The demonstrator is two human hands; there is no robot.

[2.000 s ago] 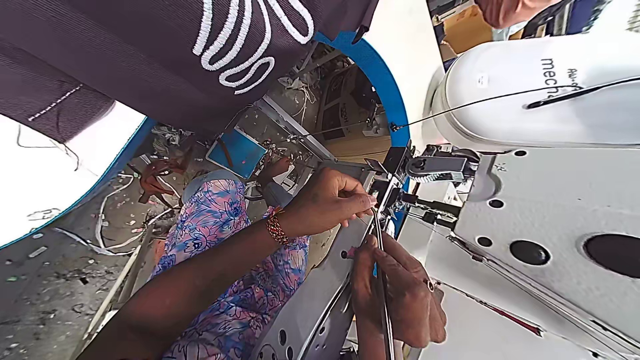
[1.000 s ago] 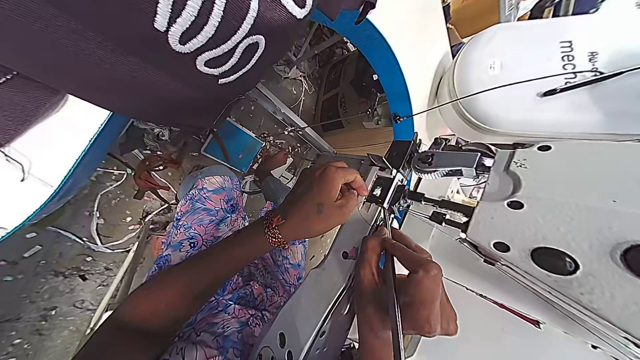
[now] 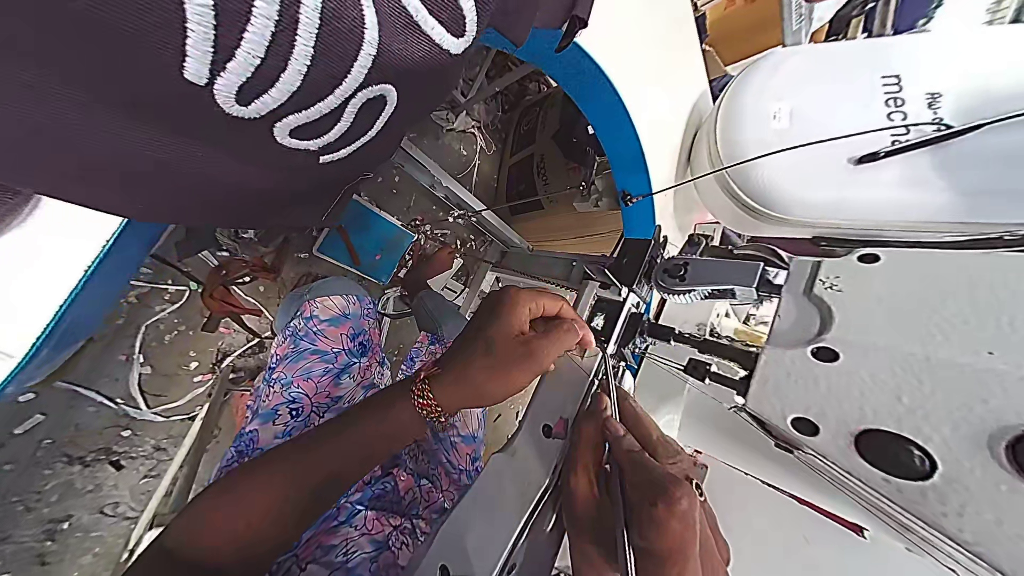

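Note:
My left hand [image 3: 520, 340], with a beaded bracelet at the wrist, has thumb and forefinger pinched together beside the needle area of a sewing machine [image 3: 620, 320]; a fine thread seems to lie at the fingertips. My right hand [image 3: 640, 488], wearing a ring, grips a pair of slim metal tweezers [image 3: 614, 400]. Their tips reach up close to the left fingertips, against the machine's metal parts. The exact contact of tips and thread is hidden or too fine to tell.
Dark fabric with white embroidery [image 3: 288, 72] hangs at upper left. A white machine motor housing [image 3: 848, 144] is at upper right, above the perforated machine body [image 3: 880, 360]. A blue-edged round opening [image 3: 632, 144] shows the littered floor [image 3: 64, 496] and a blue pedal [image 3: 364, 240].
My left fingertips have come down close to the tweezer tips since one second ago, when they were apart. My right hand keeps the tweezers.

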